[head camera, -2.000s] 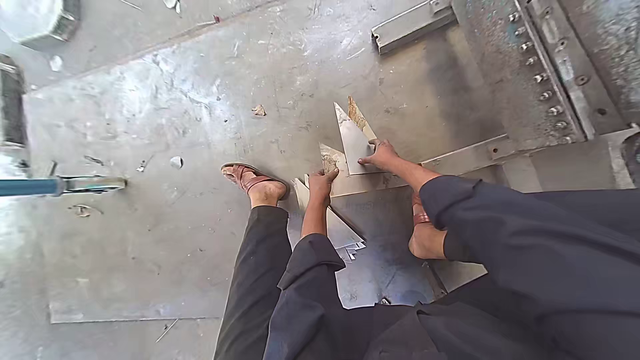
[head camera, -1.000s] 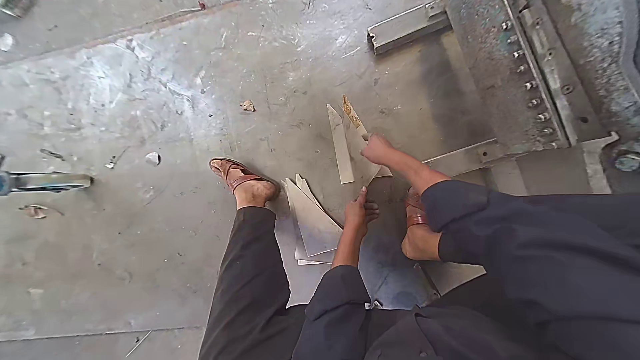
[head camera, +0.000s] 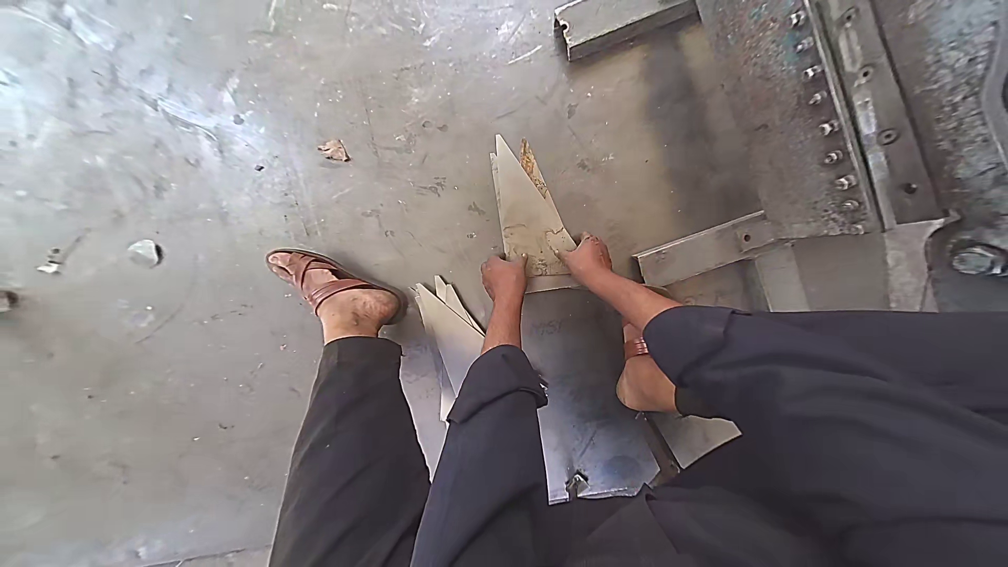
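A triangular sheet-metal piece (head camera: 526, 209) lies between my hands, its point away from me. My left hand (head camera: 504, 277) grips its lower left corner, and my right hand (head camera: 587, 256) grips the lower right corner. Beneath and beside it show the edges of other pieces, one with a rust-stained tip (head camera: 532, 164). More pointed sheet-metal pieces (head camera: 453, 331) lie in a loose pile left of my left forearm, partly hidden by my sleeve. A larger dark metal sheet (head camera: 587, 394) is spread between my feet.
My sandalled feet (head camera: 339, 287) stand on either side. A metal channel (head camera: 622, 24) lies at the top. To the right are a flat bar (head camera: 701, 248) and a heavy steel machine frame (head camera: 890, 134) with a row of bolts. A leaf scrap (head camera: 334, 150) and a stone-like chip (head camera: 145, 253) lie on the left.
The narrow separate pieces seen a second ago now lie under or beside a wide triangular piece. My left hand has moved forward from the dark sheet's edge onto that piece's corner.
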